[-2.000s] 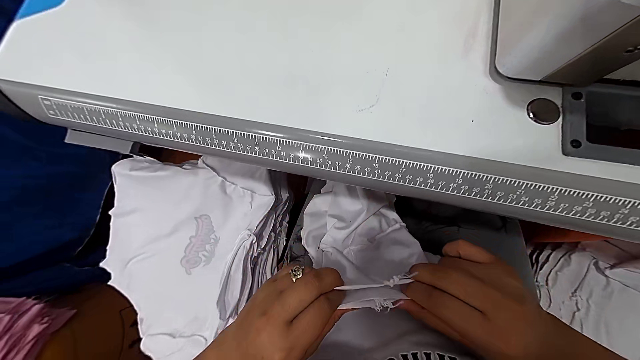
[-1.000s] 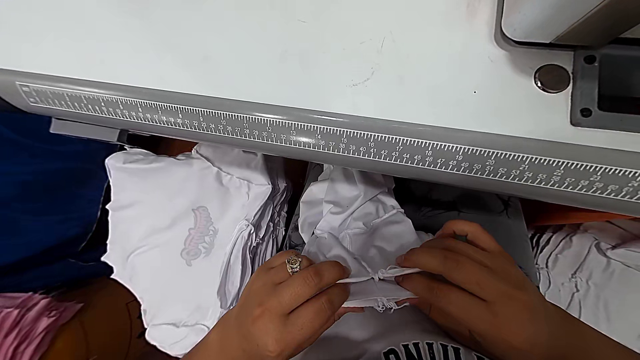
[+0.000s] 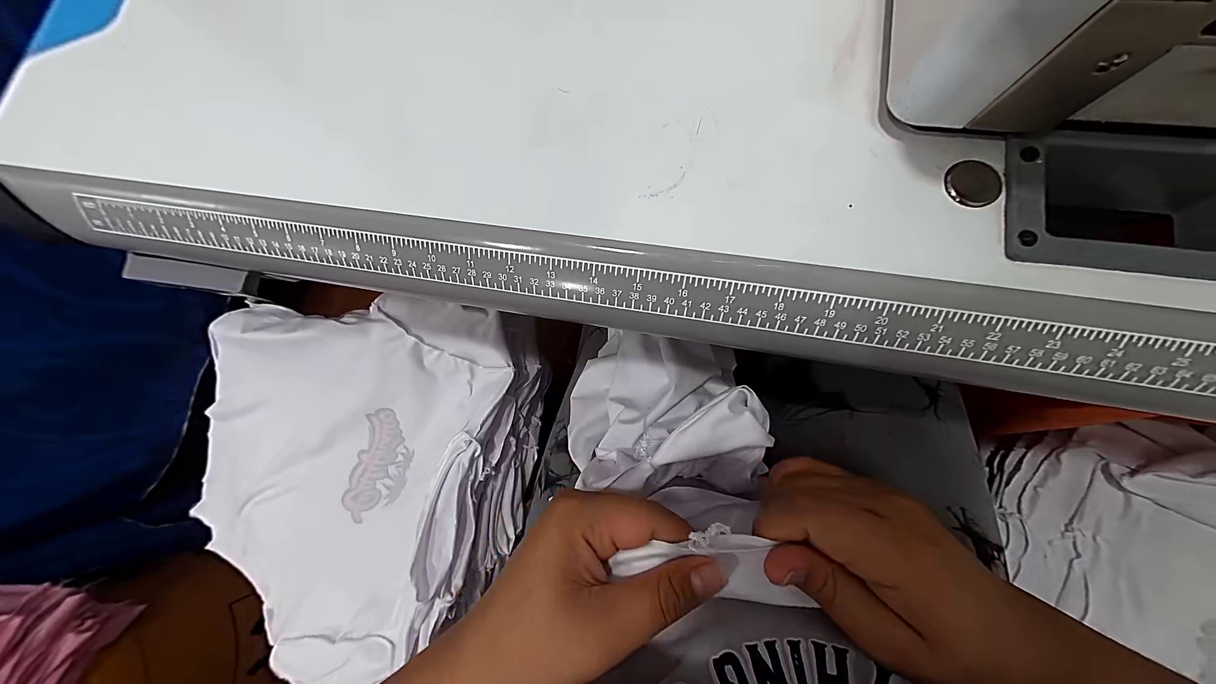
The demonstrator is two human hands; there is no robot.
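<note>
A white fabric garment piece [image 3: 665, 408] hangs below the table edge, bunched, with an edge of loose threads. My left hand [image 3: 617, 570] pinches this edge between thumb and fingers at its left part. My right hand [image 3: 845, 551] grips the same edge a short way to the right, thumb in front. Between the two thumbs a small tuft of white thread shows. Beneath my hands lies grey cloth [image 3: 684, 636] with dark printed lettering, partly hidden by my hands and the white piece.
Above is a white sewing machine table [image 3: 475, 114] with a ruler strip [image 3: 570, 285] along its front edge. A machine head [image 3: 978, 57] and a round metal disc [image 3: 973, 183] are at upper right. Stacked white garment pieces lie left [image 3: 313, 456] and right [image 3: 1102, 532]. Blue cloth [image 3: 85, 408] is far left.
The held edge has been turned in my fingers; two separate fabric edges showed between my hands before, one thread-tufted edge shows now. My left thumb has come into view on top of the cloth.
</note>
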